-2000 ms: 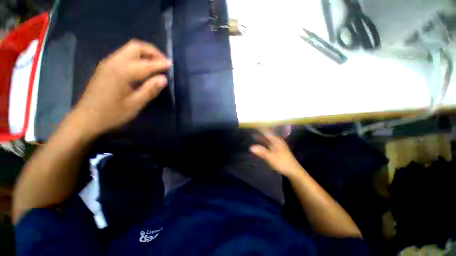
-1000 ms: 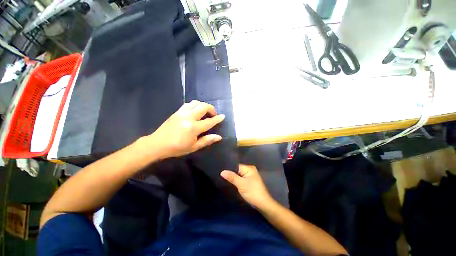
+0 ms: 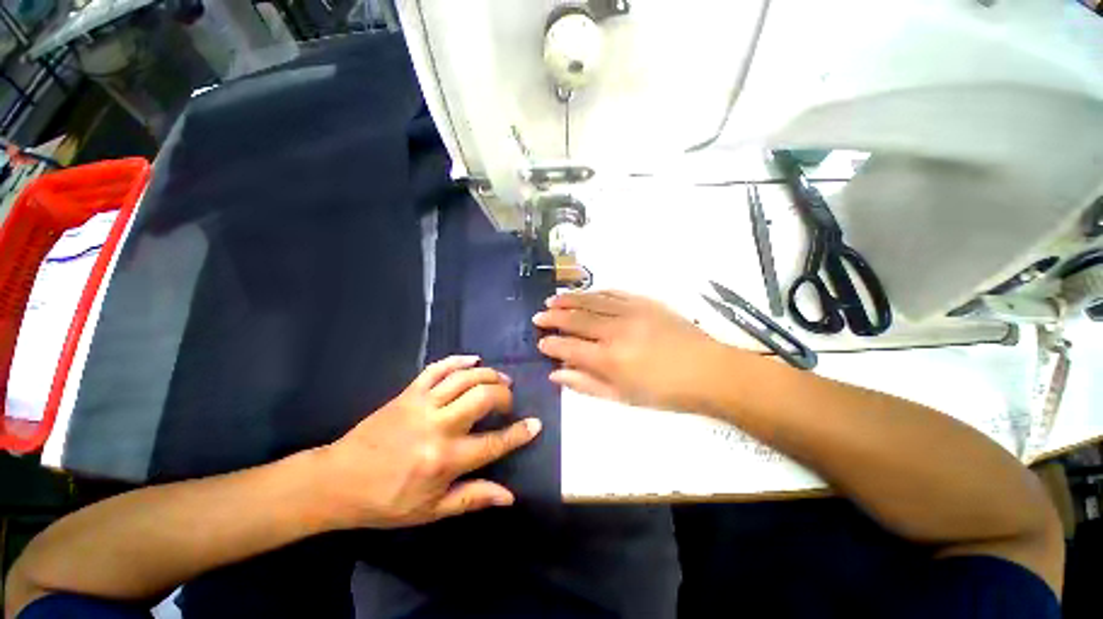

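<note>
A large dark cloth point(image 3: 290, 278) covers the left of the white table and runs under the machine's presser foot point(image 3: 527, 256). My left hand point(image 3: 442, 447) lies flat on the cloth below the foot, fingers spread. My right hand point(image 3: 617, 351) rests with its fingertips on the cloth's right edge, just below the foot, its palm over the white table. Neither hand visibly grips the cloth. A small brass-gold piece point(image 3: 566, 268) sits just right of the foot.
Thread snips point(image 3: 762, 327) lie right of my right hand, with a thin dark rod point(image 3: 766, 248) and black shears point(image 3: 835, 272) beyond. The white machine head point(image 3: 629, 73) stands above. A red basket point(image 3: 73, 290) with white contents is at the left. A whitish band point(image 3: 1050, 387) hangs at right.
My right hand has moved up from the cloth's hanging part onto the table beside the foot. My left hand is still on the cloth, its fingers more spread. The view has shifted, showing more machine head.
</note>
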